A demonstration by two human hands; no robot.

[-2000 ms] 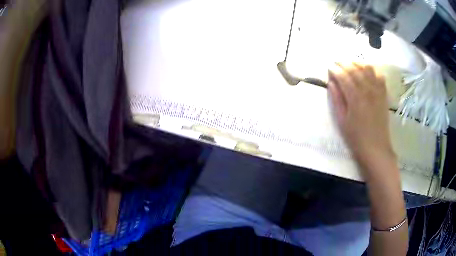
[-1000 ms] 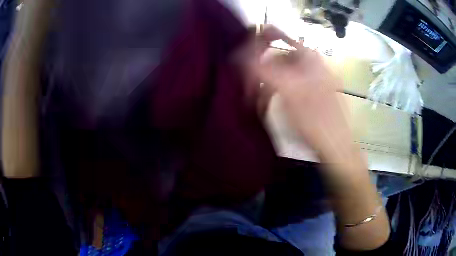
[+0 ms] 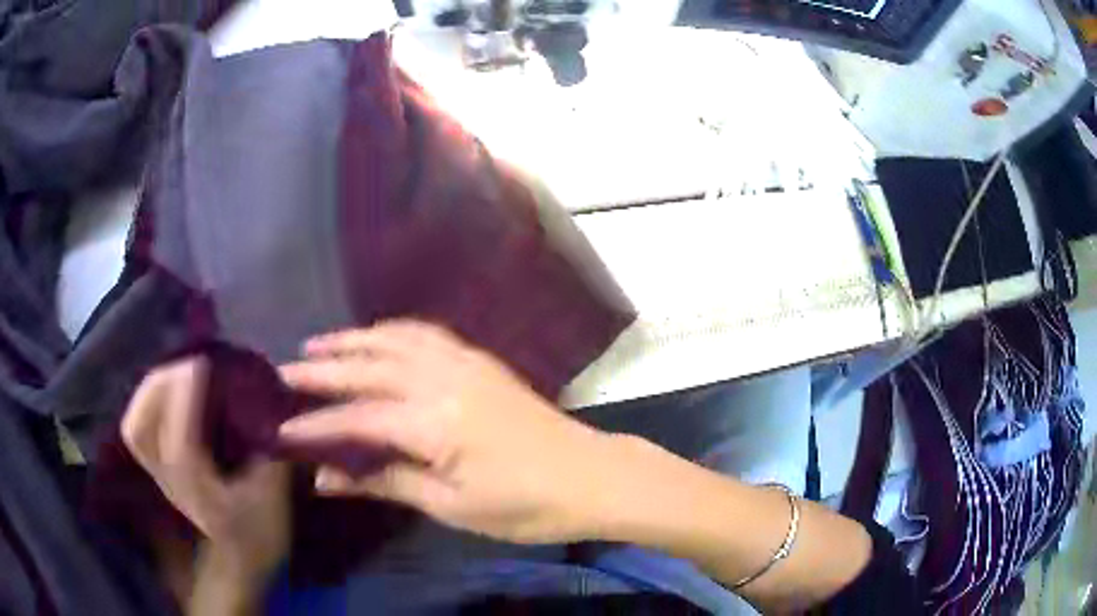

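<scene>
The maroon and grey garment [image 3: 445,229] lies over the left of the machine table, with its near edge in my hands. My left hand [image 3: 199,451] is blurred and closed around a bunched maroon part. My right hand [image 3: 445,433] is just right of it, fingers pointing left, with maroon cloth between fingers and thumb. The presser foot area [image 3: 499,42] is at the top edge, washed out by bright light, beyond the garment.
More grey cloth [image 3: 72,108] is heaped at the left. The machine head [image 3: 962,102] is at the upper right. A black pad [image 3: 956,223] and a slim green and blue tool [image 3: 876,235] lie at the right. Maroon parts with white edges [image 3: 986,481] hang at the lower right.
The garment has been spread onto the table below the needle area. Both hands have come together at its near edge at lower left. The view has shifted towards the right.
</scene>
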